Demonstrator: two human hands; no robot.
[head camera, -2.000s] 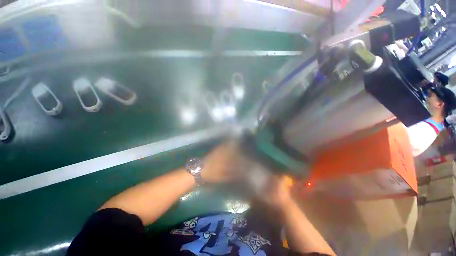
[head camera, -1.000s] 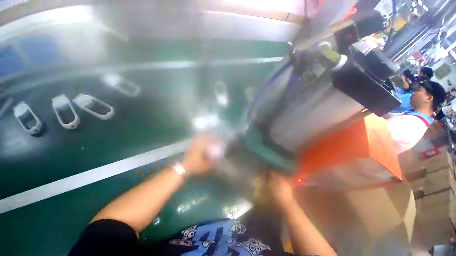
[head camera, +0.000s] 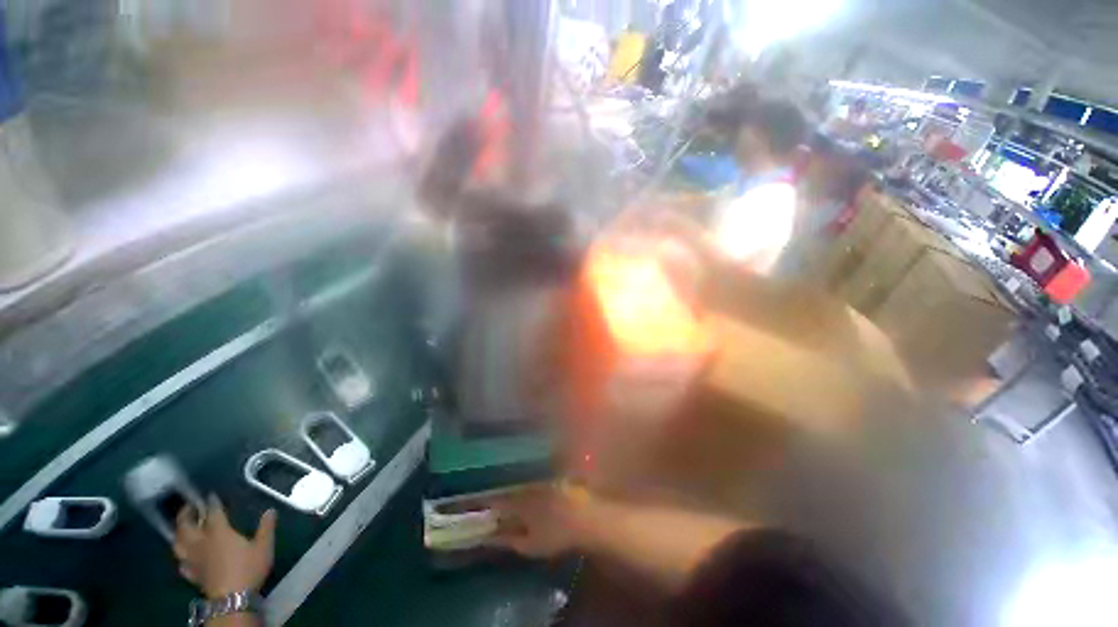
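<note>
My left hand (head camera: 227, 554), with a watch on the wrist, is over the green surface at lower left. Its thumb is spread and its fingertips touch the near end of a blurred white loop part (head camera: 157, 488). My right hand (head camera: 533, 521) is at the right end of a narrow pale yellow fixture (head camera: 456, 529), with its fingers closed on that end. A pale loop shape shows on top of the fixture. The fixture is at the near edge of the machine's green base (head camera: 490, 452). Several other white loop parts (head camera: 292, 480) lie on the green surface.
The blurred grey machine body (head camera: 497, 361) stands beyond the fixture. A bright orange cabinet (head camera: 644, 306) is right of it, with a small red light below. Brown cartons (head camera: 944, 306) stand to the right. A blurred person (head camera: 758, 221) is behind the machine.
The view has turned right. My left hand has left the machine and moved to a loop part on the left. My right hand remains at the machine's near edge, where the fixture now shows clearly.
</note>
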